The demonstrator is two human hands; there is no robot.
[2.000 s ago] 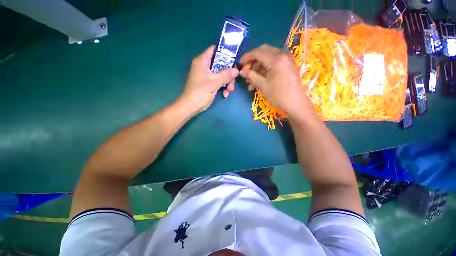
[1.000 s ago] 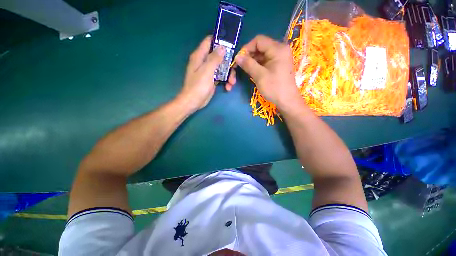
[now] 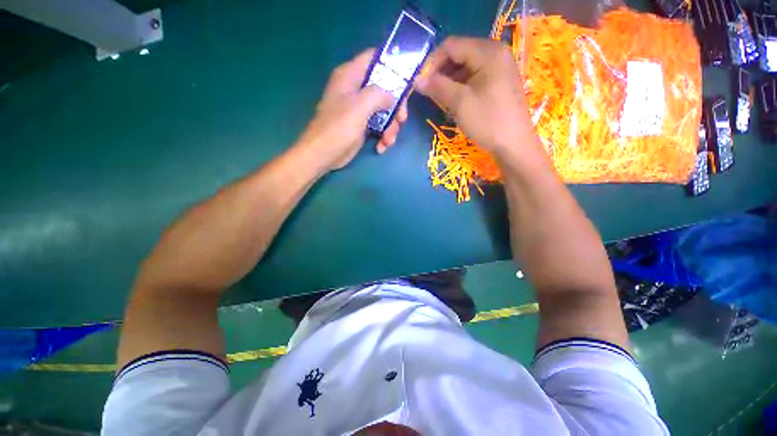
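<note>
My left hand (image 3: 345, 111) holds a black mobile phone (image 3: 404, 53) upright-tilted to the right, screen and silvery keypad facing up, thumb on the keypad. My right hand (image 3: 469, 81) is at the phone's right side, thumb and index finger pinched on a small orange part (image 3: 419, 79), whose tip shows against the phone's edge. Whether the part sits in the phone cannot be told. A loose pile of orange parts (image 3: 458, 163) lies below my right hand. The clear plastic bag of orange parts (image 3: 588, 102) with a white label lies just right of it.
A cluster of dark phones (image 3: 722, 132) lies right of the bag. A grey-white post with a foot bracket (image 3: 128, 32) stands at upper left on the green table (image 3: 128, 170). Blue cloth (image 3: 733, 264) hangs past the table's near edge at right.
The phone has gone from nearly upright to tilted further right, and its screen now shines. Both hands have moved slightly; the right stays pinched at the phone's side.
</note>
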